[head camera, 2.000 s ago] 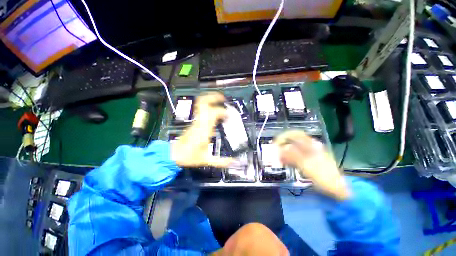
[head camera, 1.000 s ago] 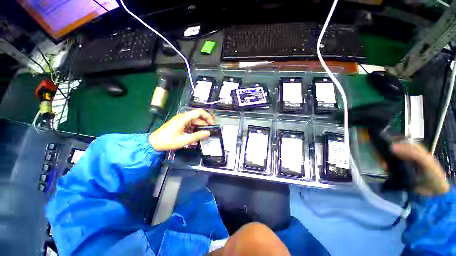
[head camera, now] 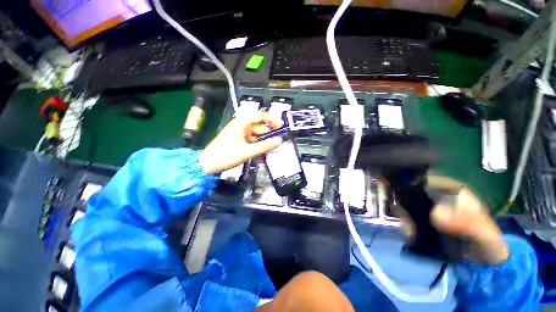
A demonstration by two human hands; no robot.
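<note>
My left hand [head camera: 244, 141] grips a black electronic unit [head camera: 284, 163] by its upper end, white face up, tilted over the front row of the clear blister tray [head camera: 390, 218]. My right hand [head camera: 460, 216] is blurred and grips the black barcode scanner [head camera: 414, 195], its head pointing left over the right part of the tray. Several white-faced units [head camera: 390, 114] sit in the tray pockets. A test module with a printed pale face [head camera: 306, 119] lies across the back row. The scanner and a white cable [head camera: 337, 58] hide some pockets.
A second barcode scanner [head camera: 195, 116] lies left of the tray. Keyboards [head camera: 356, 56], a mouse [head camera: 135, 107] and a green note [head camera: 255, 62] are behind. A white bar [head camera: 494, 146] lies at right. A red-orange tool [head camera: 53, 108] is far left.
My right hand has brought the scanner left over the tray, after reaching into the tray earlier. My left hand has moved right with the unit. The white cable now hangs farther left.
</note>
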